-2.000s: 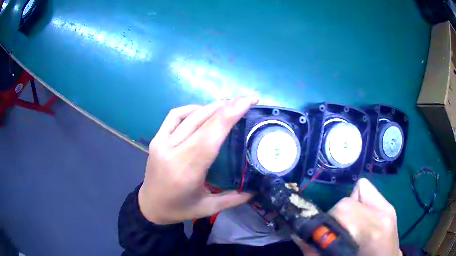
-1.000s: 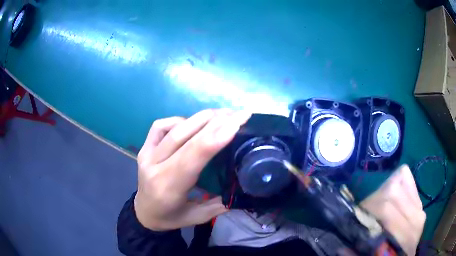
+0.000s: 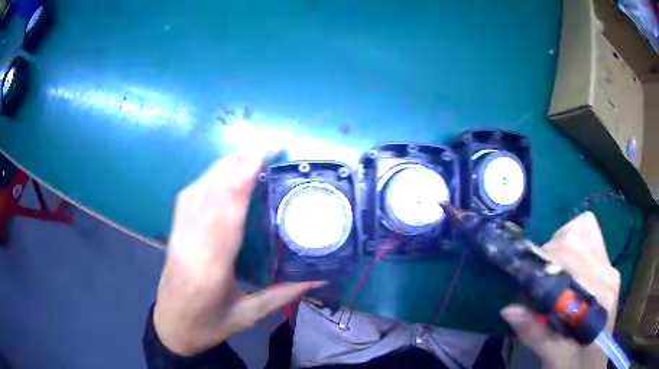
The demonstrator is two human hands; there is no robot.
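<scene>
Three speaker housings with drivers fitted stand in a row on the green table (image 3: pixel 347 79). My left hand (image 3: pixel 209 252) holds the left housing (image 3: pixel 314 218) by its left side, thumb along the bottom edge. The middle housing (image 3: pixel 413 198) and the right housing (image 3: pixel 500 178) lie untouched by my fingers. Thin red wires hang from them toward me. My right hand (image 3: pixel 578 288) grips the black hot glue gun (image 3: pixel 520 263). Its nozzle tip is over the right side of the middle housing. A pale glue stick (image 3: pixel 613 351) sticks out of its back.
A brown cardboard box (image 3: pixel 596 94) stands at the right, with another cardboard edge below it. The black cord (image 3: pixel 627 216) loops on the table near my right hand. Speakers (image 3: pixel 11 83) lie at the far left. A red stool (image 3: pixel 32 202) stands beyond the table edge.
The left housing was tilted up one second ago and is now flatter and farther left with my left hand. The glue gun nozzle has moved from the left housing to the middle one.
</scene>
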